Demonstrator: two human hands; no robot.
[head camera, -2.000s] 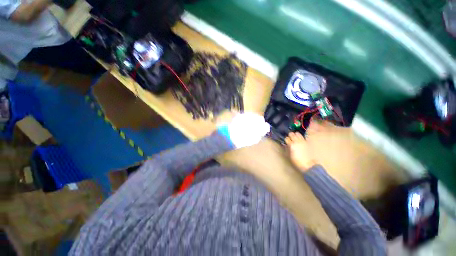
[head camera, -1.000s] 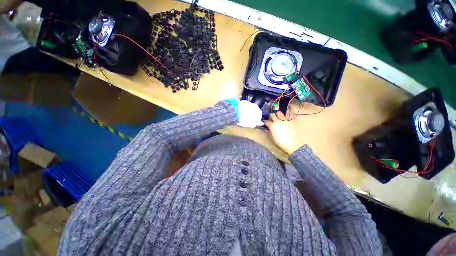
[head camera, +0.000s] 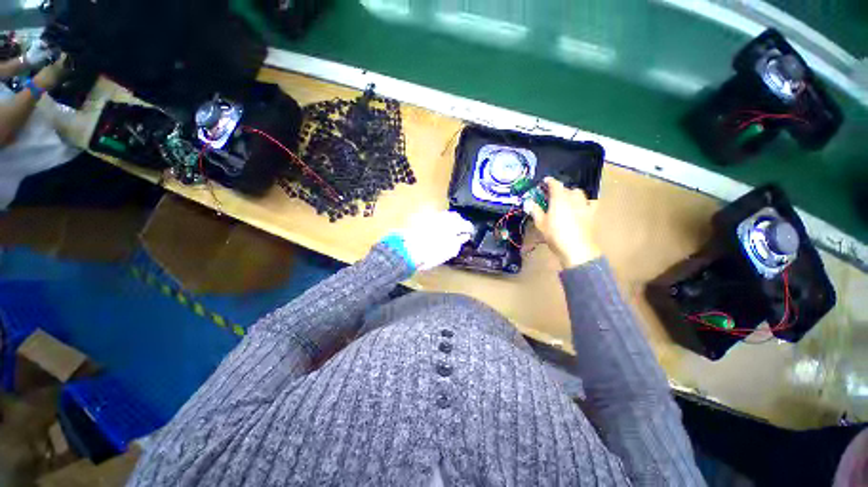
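The larger housing half (head camera: 581, 157), a black tray, lies open on the bench with the silver loudspeaker (head camera: 503, 174) in its left part. The smaller housing half (head camera: 493, 257) lies against its near side. My left hand (head camera: 438, 240), in a white glove with a light blue cuff, rests at the left edge of the smaller half, fingertips on it. My bare right hand (head camera: 563, 221) holds the green circuit board (head camera: 536, 197) over the larger half, beside the loudspeaker. Red wires (head camera: 515, 228) run from the board to the smaller half.
A pile of small black parts (head camera: 352, 152) lies on the bench to the left. Open speaker units stand left (head camera: 262, 124), right (head camera: 719, 271) and on the green conveyor (head camera: 761, 105). Another person's hands (head camera: 38, 67) show at far left, above a blue floor with boxes and crates.
My right hand has moved from the smaller half up to the circuit board and taken hold of it. My left hand has shifted slightly left, uncovering more of the smaller half.
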